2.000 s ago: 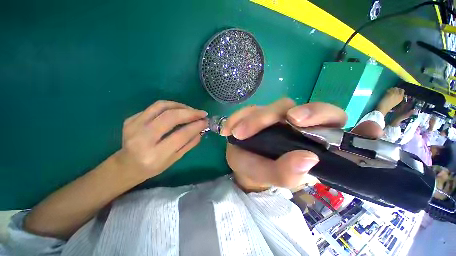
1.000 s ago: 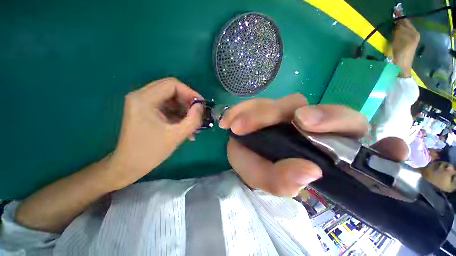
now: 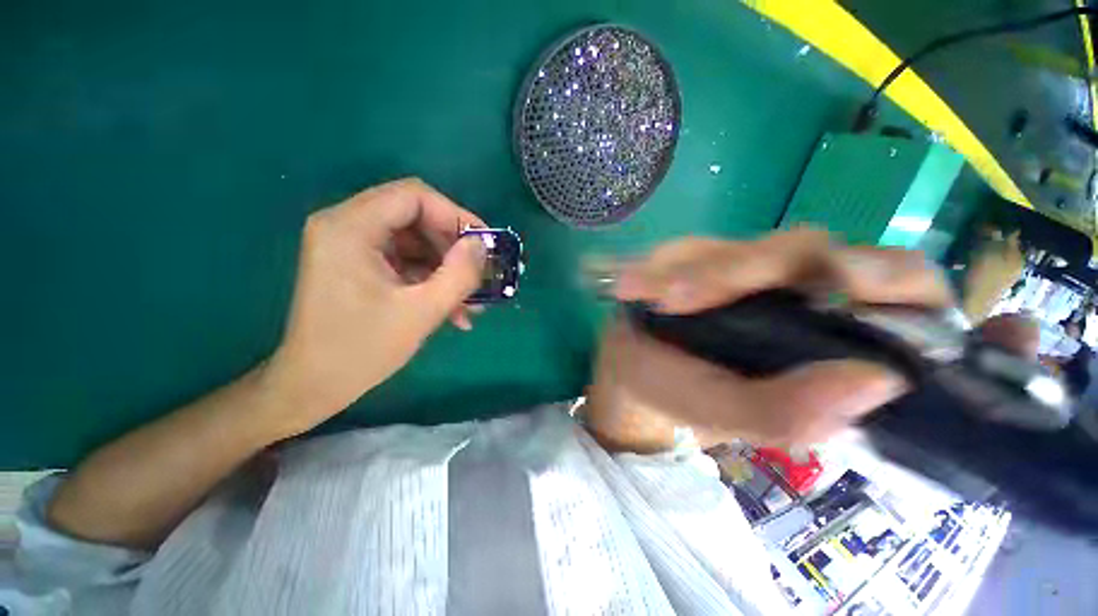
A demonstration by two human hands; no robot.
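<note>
My left hand (image 3: pixel 361 301) pinches a small black module (image 3: pixel 500 266) between thumb and fingers; it is squarish with rounded corners and white spots. My right hand (image 3: pixel 747 337) is blurred and holds a thick black electric screwdriver (image 3: pixel 783 331) with a silver lever. Its silver tip end points left, apart from the module. A round dark screw tray (image 3: pixel 598 125) full of glittering screws lies on the green mat, beyond my hands. Whether a screw sits on the bit cannot be told.
A green box (image 3: pixel 861 187) with a pale strip stands right of the tray. Yellow tape (image 3: pixel 891 90) edges the mat, and a black cord (image 3: pixel 951 42) runs beyond it. Another person's hand (image 3: pixel 992 279) shows at the right. A red object (image 3: pixel 789 467) is at lower right.
My right hand with the screwdriver has moved right, away from the module. My left hand has stayed nearly still, and more of the module now shows. The other person's hand has moved back.
</note>
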